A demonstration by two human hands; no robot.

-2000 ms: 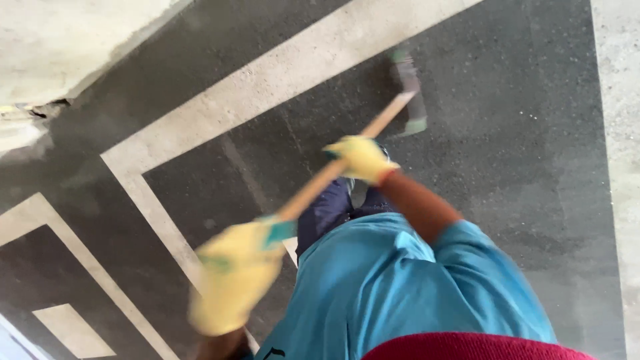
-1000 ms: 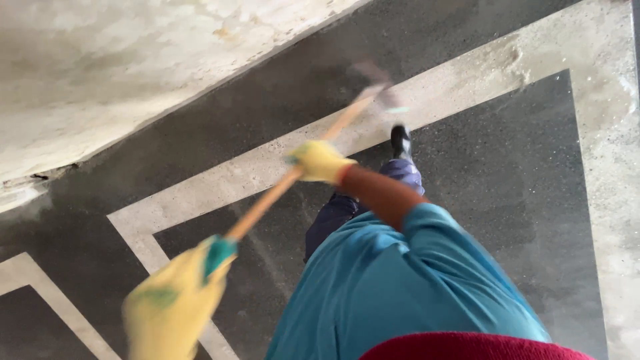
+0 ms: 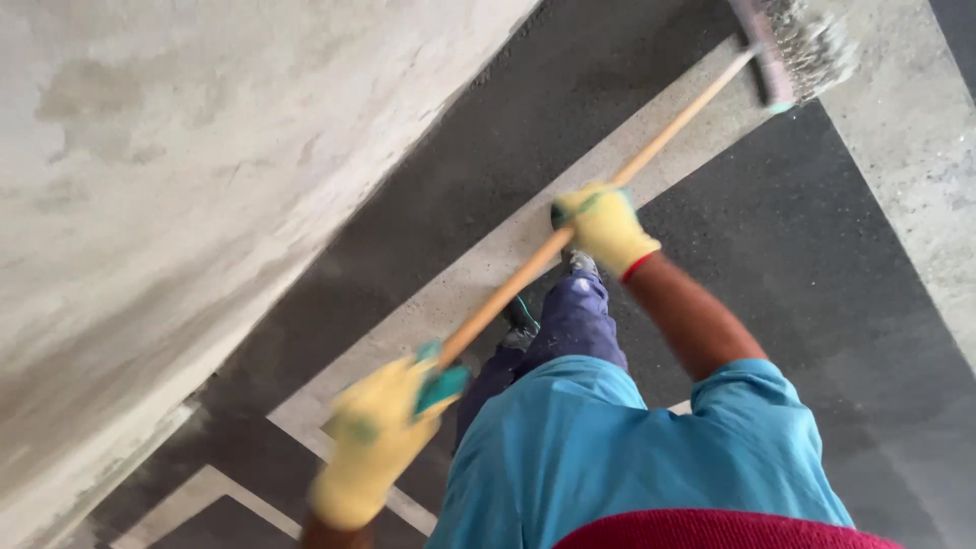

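Note:
A push broom's wooden handle [image 3: 679, 122] runs diagonally from the lower left to the broom head [image 3: 766, 57] at the upper right, whose pale bristles are clumped with debris and blurred. My right hand [image 3: 606, 225], in a yellow and green work glove, is closed around the middle of the handle. Nearer the handle's lower end, my left hand [image 3: 381, 431] grips it in a matching glove, its fingers partly blurred. The bristles face right over the pale border of the floor.
A stained, pale wall [image 3: 229, 175] fills the left side and meets the dark floor [image 3: 427, 206] along a diagonal edge. Light bands [image 3: 488, 267] cross the floor. Below the handle are my shoes [image 3: 522, 320] and purple trousers [image 3: 576, 320].
The broom head has moved across the floor pattern to the pale border at the upper right. Both hands have stayed on the handle. The view has shifted, with more wall showing.

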